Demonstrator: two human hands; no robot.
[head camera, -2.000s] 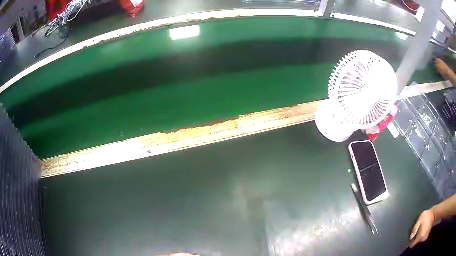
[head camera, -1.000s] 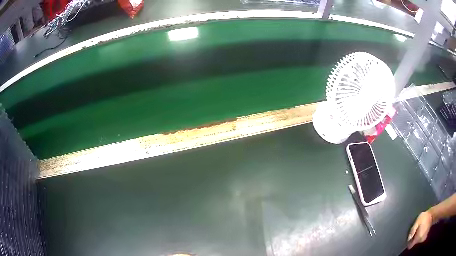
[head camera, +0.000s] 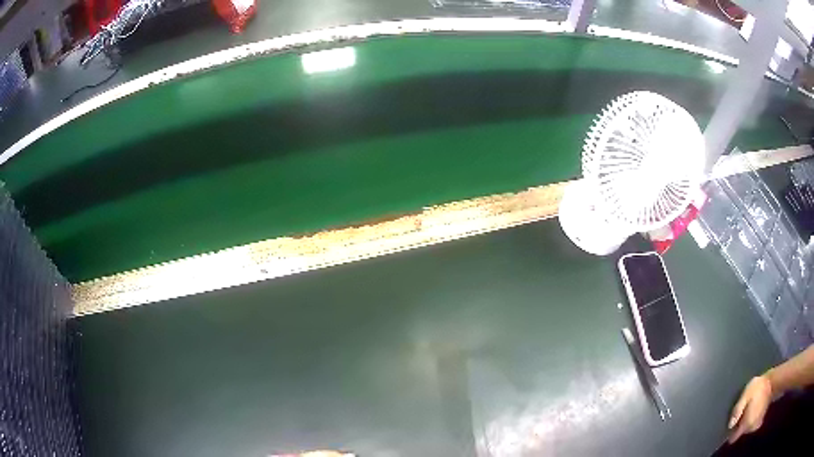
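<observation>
A thin skin-coloured sliver, which looks like the edge of my left hand (head camera: 312, 453), shows at the bottom edge left of the middle. The rest of it is cut off, so its fingers and anything in them are hidden. My right hand is out of the picture. Nearest in front of me is the dark green bench top (head camera: 268, 366). A smartphone (head camera: 654, 308) with a black screen and pale rim lies flat at the right. Thin dark tweezers (head camera: 646, 375) lie beside it, on its left.
The tray stack (head camera: 36, 357) stands at the left edge. A white fan (head camera: 643, 165) stands by a grey post (head camera: 745, 89), with a pink-red packet (head camera: 678, 228) behind. Clear trays (head camera: 754, 241) lie far right. Another person's hand (head camera: 751, 408) is lower right. Cables (head camera: 112, 36) lie across the belt (head camera: 357, 161).
The skin-coloured sliver at the bottom edge shrinks, then shows wider again and slightly further left. A neighbour's hand at the upper right is gone from view. The bench items stay put.
</observation>
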